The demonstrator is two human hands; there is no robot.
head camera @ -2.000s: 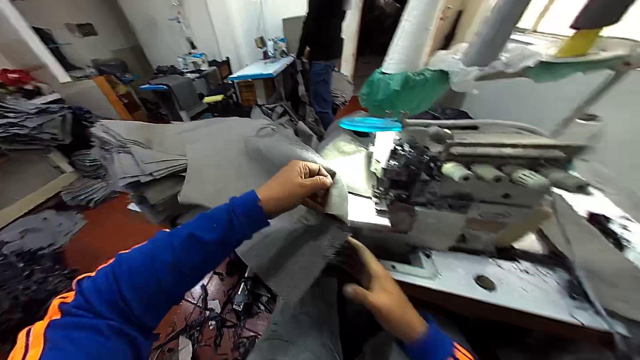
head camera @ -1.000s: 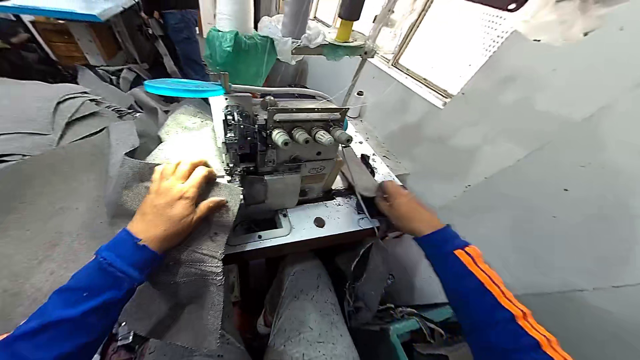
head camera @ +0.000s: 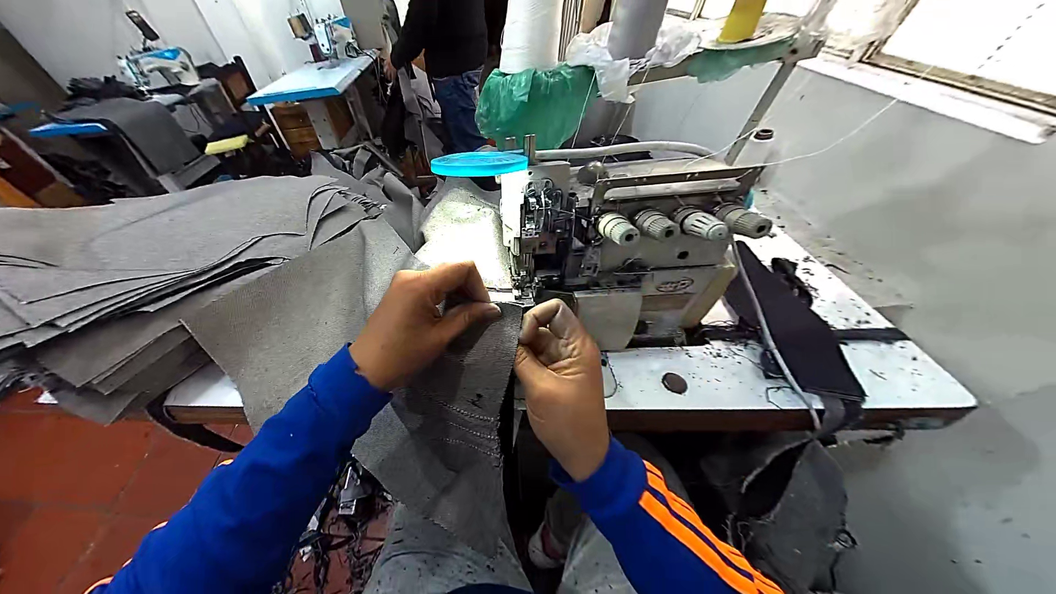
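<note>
Grey fabric lies under the needle area of an overlock sewing machine and hangs over the table's front edge. My left hand pinches its upper part between thumb and fingers, just left of the presser foot. My right hand pinches the fabric's right edge just below the foot, fingers curled. Rows of stitching show on the hanging part. A round light-blue disc sits at the machine's upper left, above brightly lit fabric.
Stacked grey fabric pieces lie on the left. A dark fabric strip lies on the white machine table at right. Thread cones stand behind the machine. A person stands behind, near another sewing table.
My right hand has moved from the table's right side to the fabric edge by the presser foot. My left hand, flat on the fabric a second ago, now pinches it.
</note>
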